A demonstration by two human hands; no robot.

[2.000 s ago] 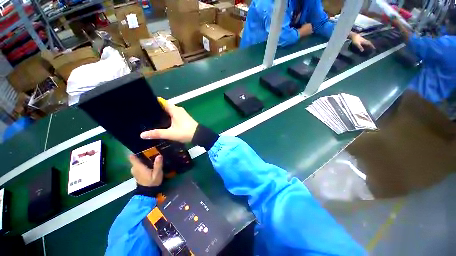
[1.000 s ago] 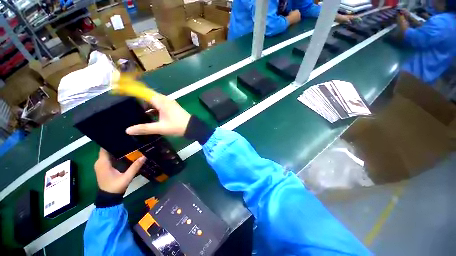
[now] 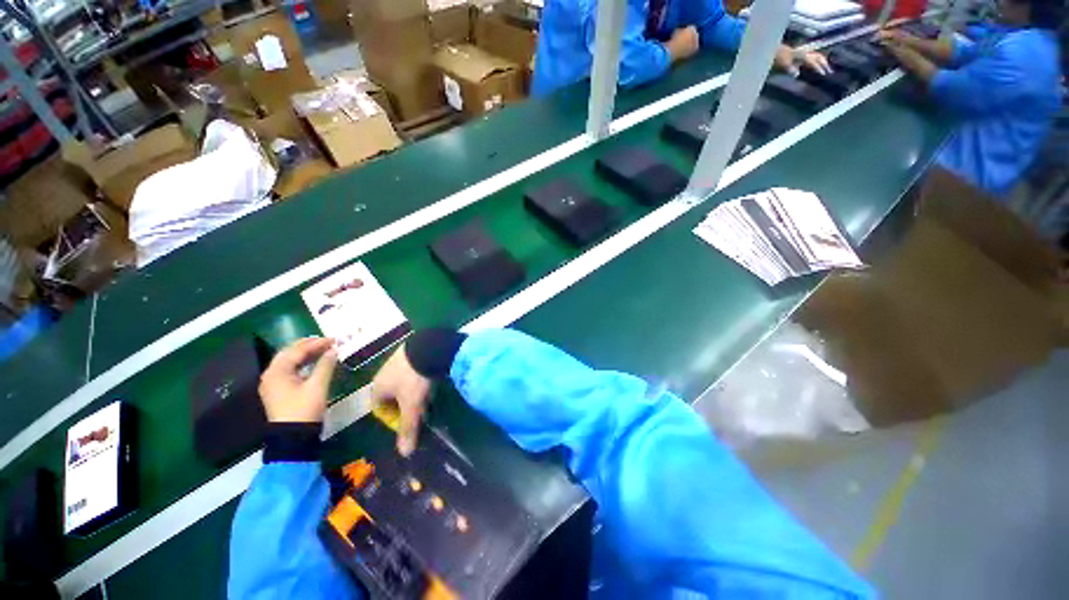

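Observation:
A sleeved box (image 3: 358,312), white top with small reddish pictures, lies on the green belt. My left hand (image 3: 299,381) is at its near-left corner, thumb and finger slightly apart; whether they touch it is unclear. My right hand (image 3: 402,396), with a yellow finger cot, points down at the far edge of the stack of flat sleeves (image 3: 469,498), fingertips at the top sleeve; whether they grip it is unclear. The stack is black with orange dots and tabs. Another sleeved box (image 3: 97,469) and a plain black inner box (image 3: 226,399) lie to the left.
More black boxes (image 3: 475,260) line the conveyor belt (image 3: 393,272) between white rails. Fanned printed cards (image 3: 780,238) lie on the right ledge. Grey posts (image 3: 736,100) stand beside the belt. An open carton (image 3: 938,316) with clear plastic is at right. Two blue-smocked people are at the far end.
The box and sleeve that were between my hands are now a sleeved box on the belt. My right hand has come down to the stack. The boxes on the belt have shifted left.

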